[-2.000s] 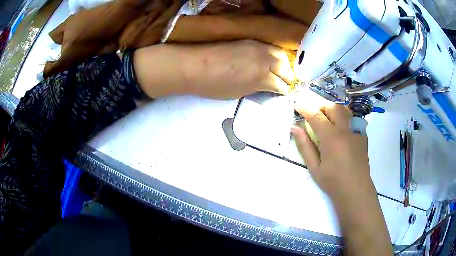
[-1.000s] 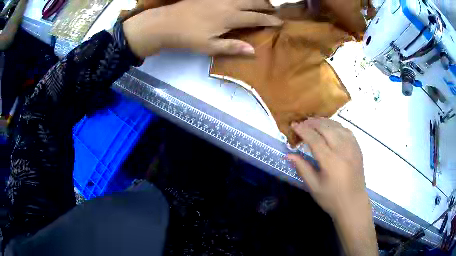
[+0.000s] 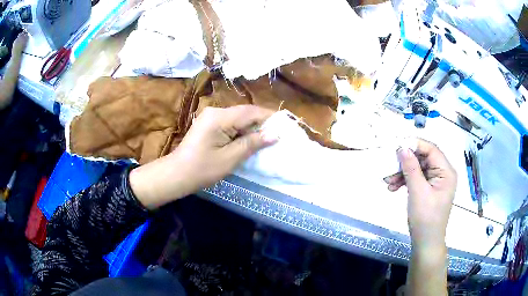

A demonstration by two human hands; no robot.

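Observation:
The brown garment piece [image 3: 127, 115] lies over the table in front of me, its left part quilted with diamond stitch lines. Its white backing [image 3: 289, 34] is turned up at the back, with frayed threads along the edge. My left hand [image 3: 214, 150] pinches a white-edged part of the garment between thumb and fingers, near the middle. My right hand [image 3: 425, 167] is at the right with thumb and fingers together, at the end of a thin pale edge or strip that runs from the garment. The bright light hides whether that is cloth or thread.
The white sewing machine [image 3: 480, 101] stands at the right, slim tools [image 3: 475, 176] beside it. Red-handled scissors [image 3: 56, 63] lie far left. A ruler tape [image 3: 312, 219] runs along the front edge. A blue crate [image 3: 63, 179] is below. Another person's arm [image 3: 11, 69] shows far left.
The garment has been turned so its white backing and quilted part show. My left hand has moved down to its edge. My right hand has moved right and up, away from the brown corner.

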